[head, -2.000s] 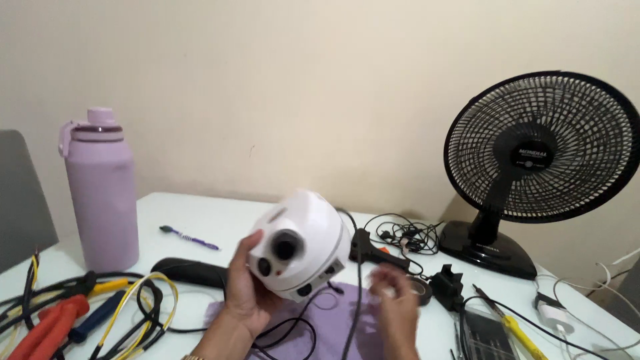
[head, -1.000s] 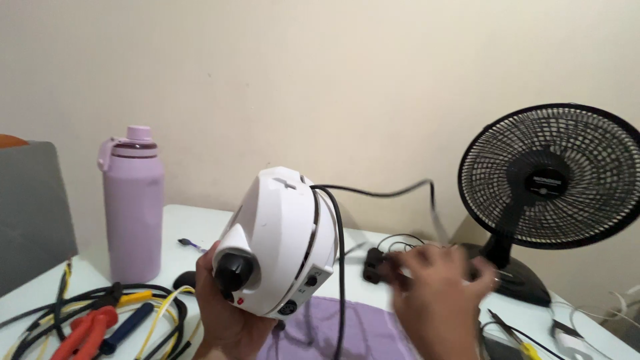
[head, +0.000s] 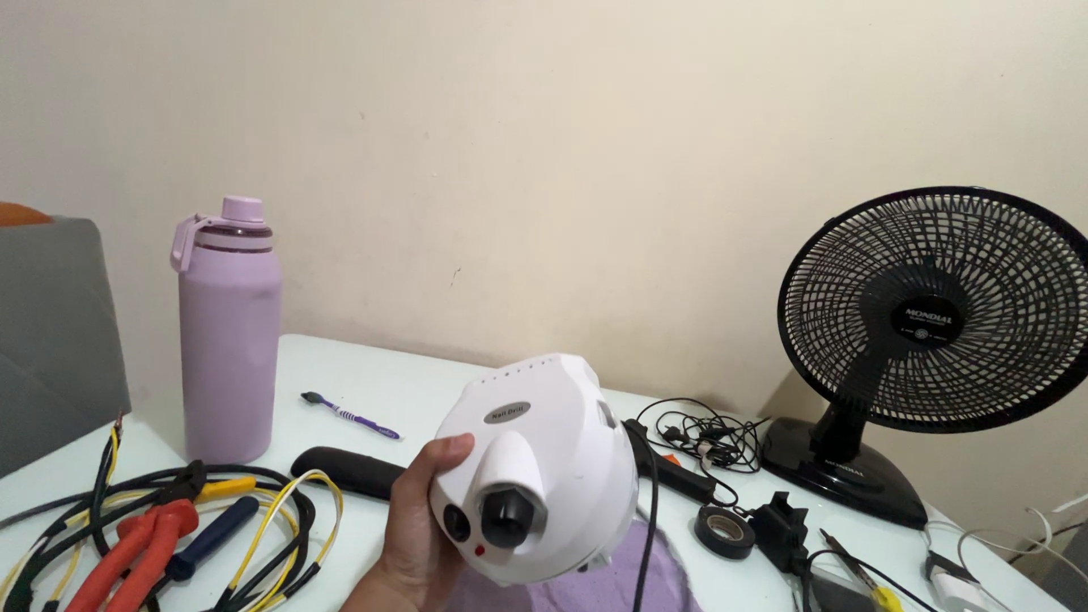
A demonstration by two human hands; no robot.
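My left hand [head: 416, 518] grips the left side of a white nail drill control unit [head: 552, 476], thumb on its front near the top. The unit is tilted, with its black knob [head: 507, 517], a small red light or button [head: 480, 551] and an oval badge facing me. A black cable [head: 652, 535] hangs down just right of it. Under the unit a purple cloth [head: 633, 569] lies on the white table. My right hand is out of view.
At left are a lilac bottle [head: 229, 357], red-handled pliers [head: 140, 544], a blue-handled tool [head: 212, 537] and coiled wires [head: 302, 527]. A toothbrush [head: 350, 415] lies behind. At right are electrical tape [head: 724, 531], tangled black cables [head: 710, 438], a soldering iron [head: 858, 569] and a black fan [head: 926, 314].
The nail drill unit has turned so its badge and knob face me more. My right hand, seen a second ago beside the black cable, has left the view.
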